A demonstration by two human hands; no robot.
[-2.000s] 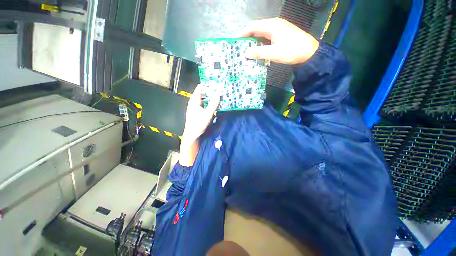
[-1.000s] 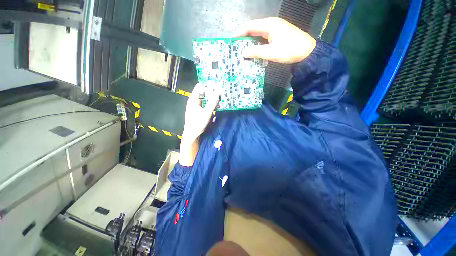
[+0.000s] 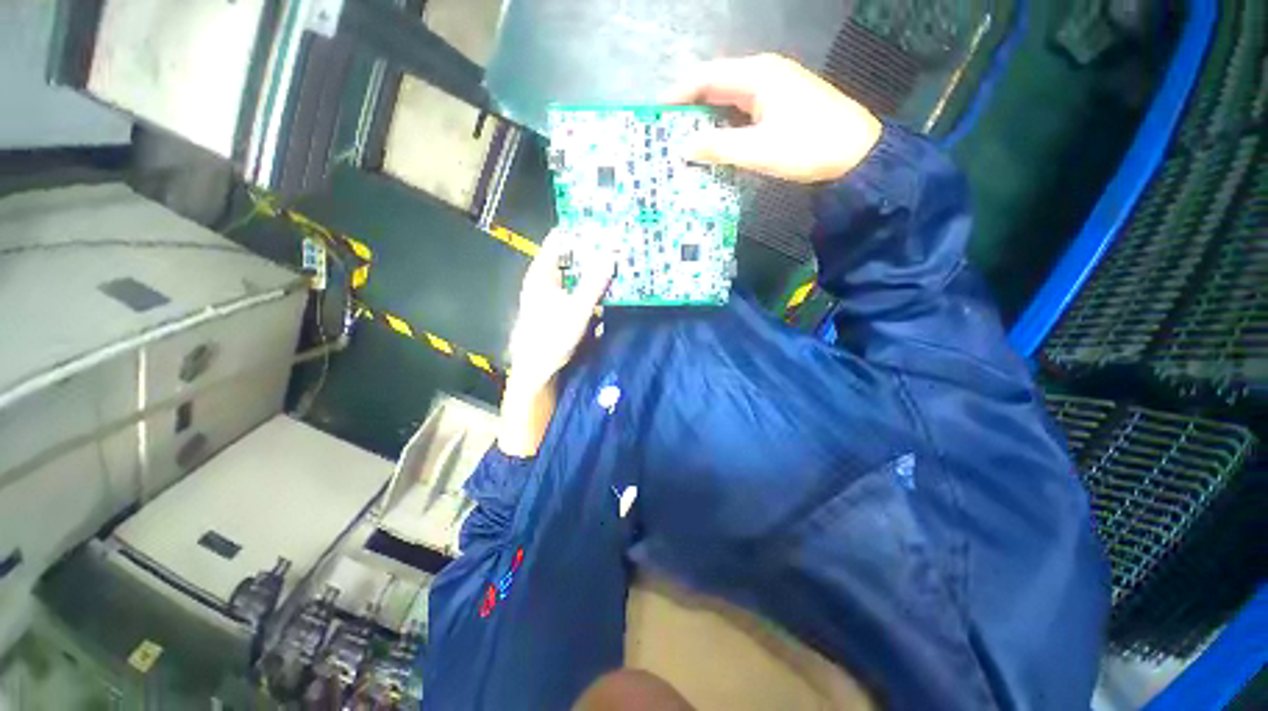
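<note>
A square green-white populated circuit board point(image 3: 647, 208) with small dark chips is held up in front of my chest, its component side facing me. My left hand point(image 3: 561, 299) grips its lower left corner, with fingertips over the face. My right hand point(image 3: 793, 118) grips its upper right corner, with the thumb on the face and the other fingers partly hidden behind the board. Both hands are bare, with dark blue sleeves.
Behind the board is a grey flat surface point(image 3: 556, 56). Pale machines point(image 3: 84, 306) stand at left. Black ribbed racks point(image 3: 1161, 479) with a blue frame point(image 3: 1112, 208) are at right. Yellow-black tape point(image 3: 424, 336) marks the green floor.
The view has turned slightly, so the machines at left and the racks at right appear shifted and tilted. Both hands keep the same hold on the board, which stays nearly in place.
</note>
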